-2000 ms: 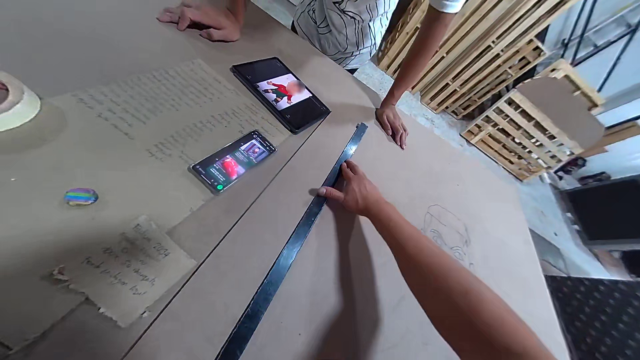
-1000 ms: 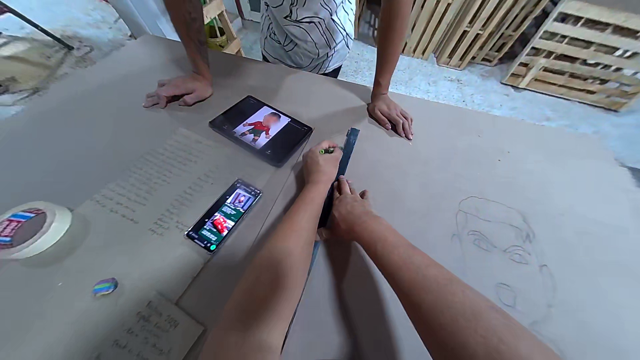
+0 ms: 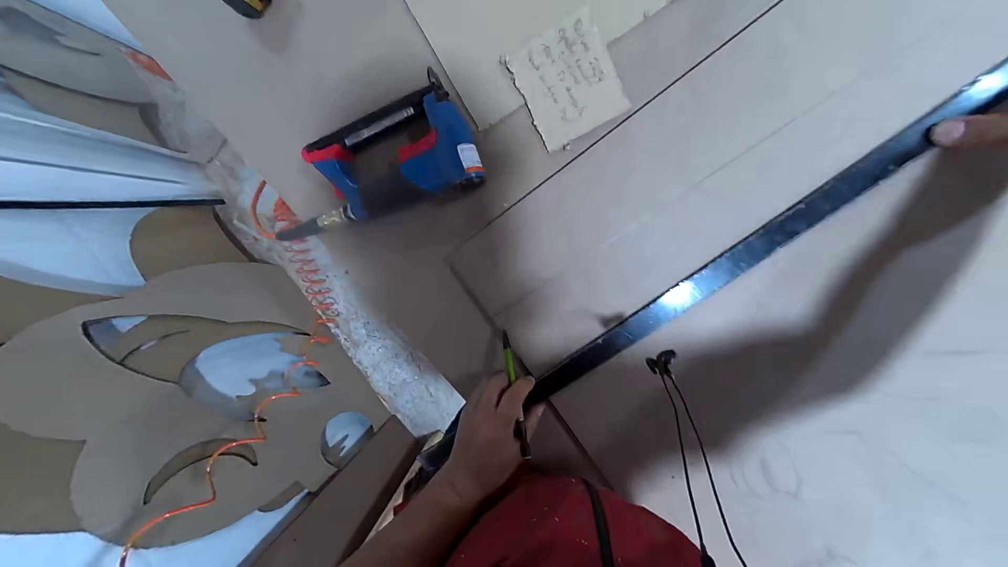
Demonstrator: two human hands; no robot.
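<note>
A long dark metal straightedge [image 3: 740,256] runs diagonally across a large brown board [image 3: 890,299], from the bottom middle to the upper right. My left hand [image 3: 492,429] is at its lower end, holding a green pencil [image 3: 509,358] whose dark tip points up at the board, close to a dark line. Fingers of this hand are partly hidden behind its back. Only a digit of my right hand [image 3: 965,130] shows at the right edge, resting on the straightedge; the rest is out of frame. Faint pencil lines cross the board.
A blue and red pneumatic stapler or nailer [image 3: 453,146] lies upper left, joined to a coiled orange hose [image 3: 311,279]. Handwritten torn cardboard [image 3: 571,79] is above. Earphones [image 3: 665,362] hang near the straightedge. Cut-out painted panels [image 3: 236,323] stand beyond the left edge.
The view has swung far toward the board's other end. My left hand, with the pencil, has moved from near the straightedge's far end to its near end. The tablet and phone are out of view.
</note>
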